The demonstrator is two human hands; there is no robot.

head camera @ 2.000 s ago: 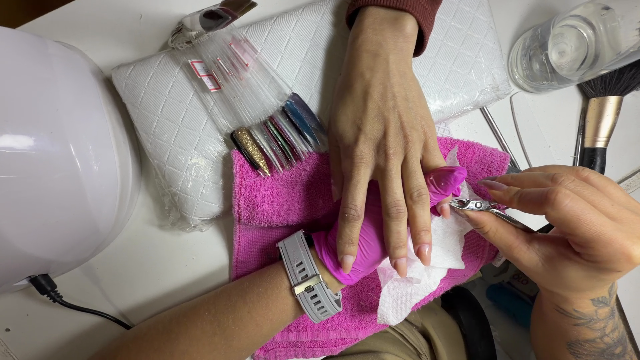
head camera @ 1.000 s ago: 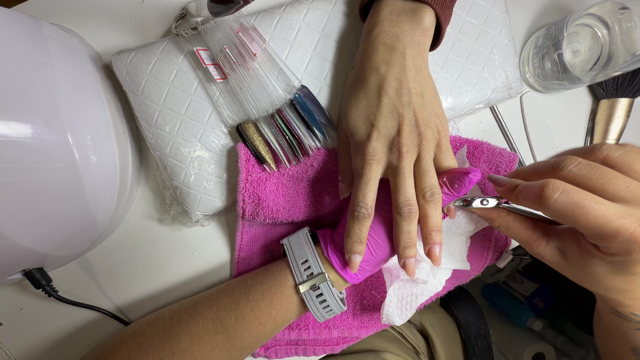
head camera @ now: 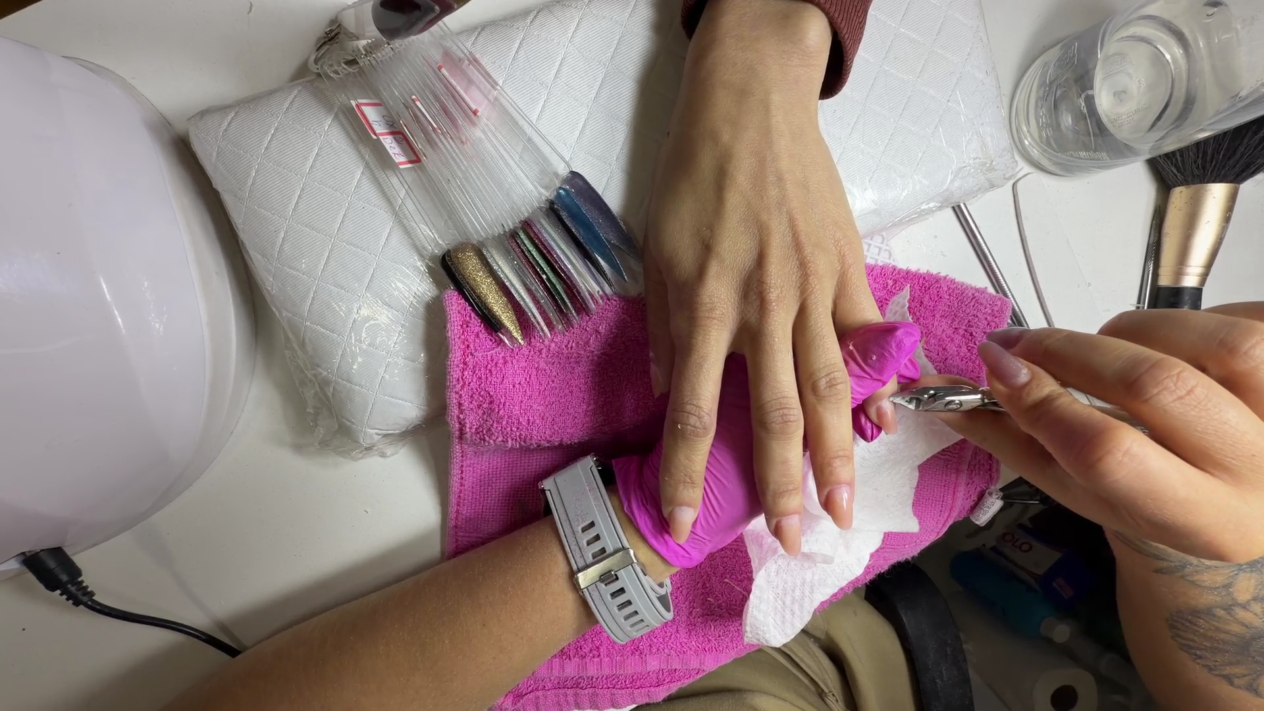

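My left hand (head camera: 721, 464), in a pink glove with a grey-strapped watch above it, lies palm-up under another person's hand (head camera: 760, 217). Its gloved fingertips grip that person's little finger, and the rest is hidden beneath the palm. In my bare right hand (head camera: 1116, 425) are metal cuticle nippers (head camera: 950, 398), their jaws at the tip of the person's little finger. A white paper towel (head camera: 810, 573) lies crumpled under the hands on a pink terry towel (head camera: 553, 395).
A white quilted hand rest (head camera: 326, 257) in clear film bears a fan of nail colour samples (head camera: 543, 257). A white nail lamp (head camera: 109, 296) stands at left. At right are a clear container (head camera: 1126, 94), a black-bristled brush (head camera: 1197, 217) and a metal tool (head camera: 987, 259).
The nippers stay at the person's little finger throughout. My right hand has shifted only slightly, and my left hand keeps its hold.
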